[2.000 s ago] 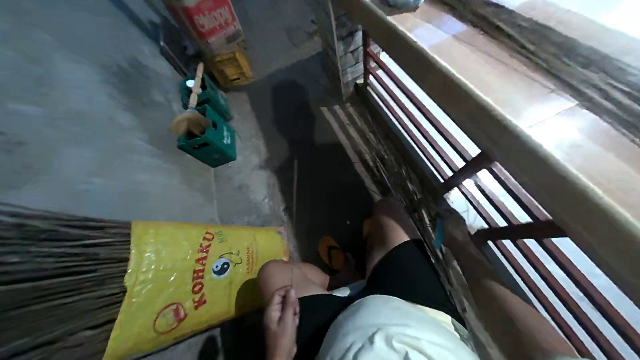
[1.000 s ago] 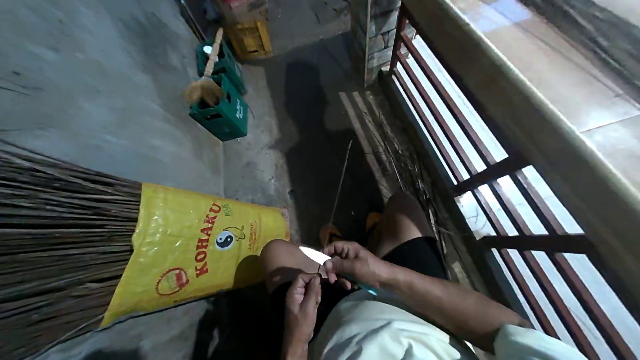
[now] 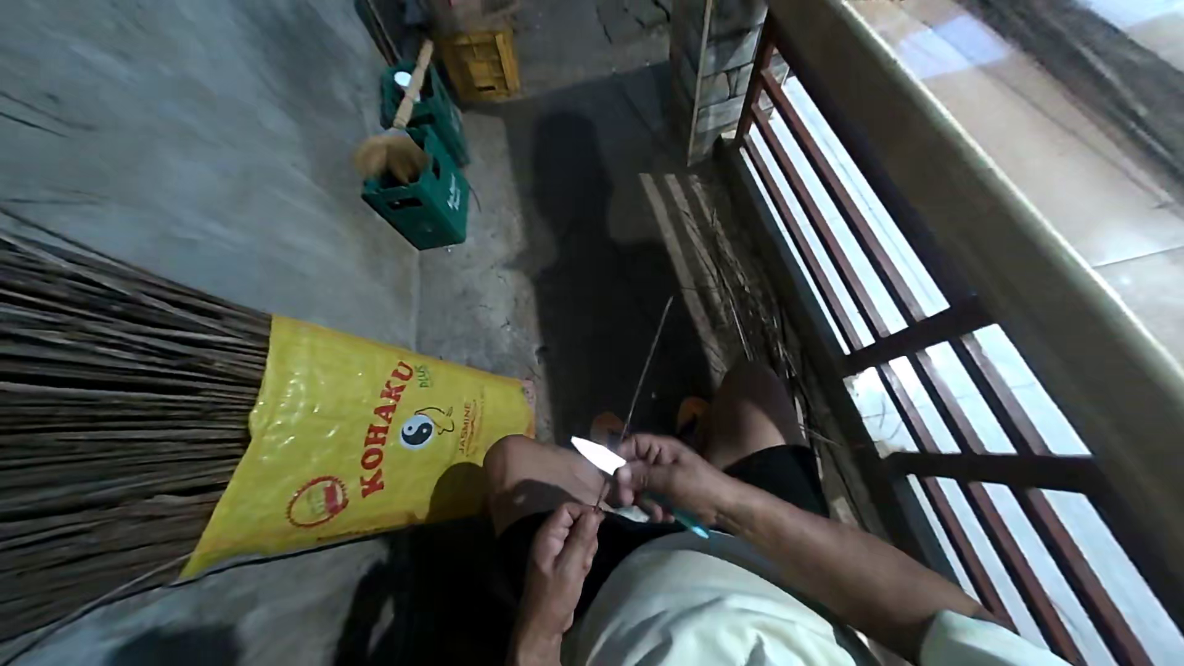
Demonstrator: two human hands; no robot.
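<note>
Over my lap my right hand point(image 3: 671, 476) grips a small knife point(image 3: 599, 455) with a teal handle, its pale blade pointing up and left. My left hand point(image 3: 562, 552), just below and left of it, pinches the lower end of a thin dark stick point(image 3: 649, 365). The stick slants up past the blade, beside the fingers of my right hand. Whether the blade touches the stick cannot be made out. At the left, a thick bundle of similar sticks point(image 3: 120, 416) sticks out of a yellow printed sack point(image 3: 342, 435) that lies beside my knee.
Green plastic crates point(image 3: 435, 203) stand by the wall with a wooden-handled brush or small broom point(image 3: 390, 155) on them, and a yellow crate point(image 3: 479, 65) is behind. At the right runs a railing with reddish bars point(image 3: 925, 328). Loose sticks point(image 3: 740, 277) lie on the floor along its foot.
Two seconds ago my right hand was out by the railing with the teal handle; it has come in over my lap beside my left hand. The stick now stands more plainly in front of my knees.
</note>
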